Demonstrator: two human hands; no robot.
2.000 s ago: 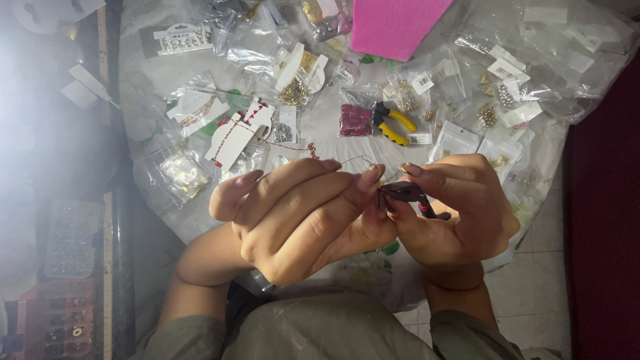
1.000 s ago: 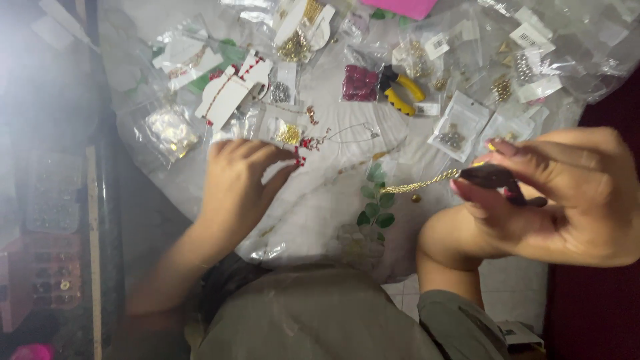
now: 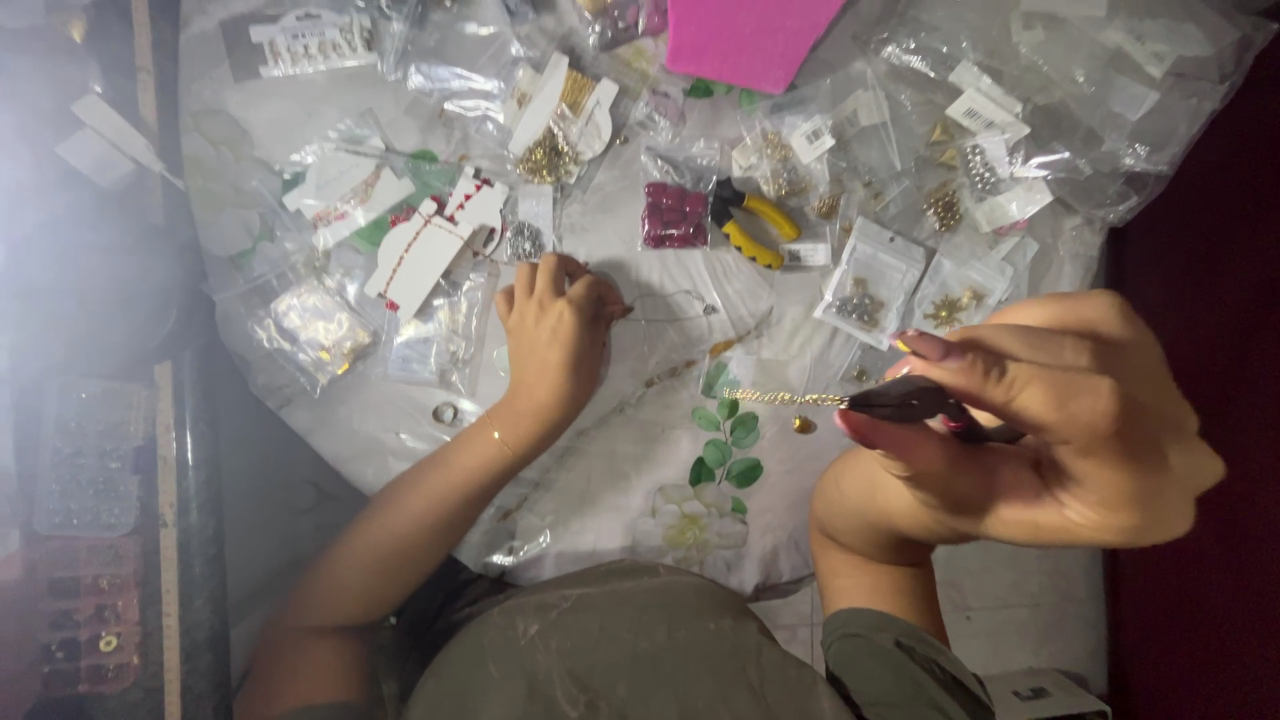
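My right hand (image 3: pixel 1030 430), raised at the right, grips dark-jawed pliers (image 3: pixel 895 400). From the plier tips a gold-coloured chain (image 3: pixel 785 398) extends to the left, and a small gold charm (image 3: pixel 803 424) shows just below it. My left hand (image 3: pixel 555 335) is down on the floral table cover, its fingertips at small red and dark pieces beside a thin chain (image 3: pixel 665 296); whether it grips any of them is unclear. A white card with a red-beaded chain (image 3: pixel 422 255) lies above and left of that hand.
Yellow-handled pliers (image 3: pixel 758 228) lie beside a bag of dark red beads (image 3: pixel 676 212). Bags of metal findings (image 3: pixel 868 285) spread along the far side, near a pink sheet (image 3: pixel 750 40). A ring (image 3: pixel 445 412) lies left of my left forearm. Compartment boxes (image 3: pixel 90 600) stand at the left.
Two seconds ago both hands were together at the middle. They have since parted, my right hand going right with the pliers, my left hand going down to the table cover.
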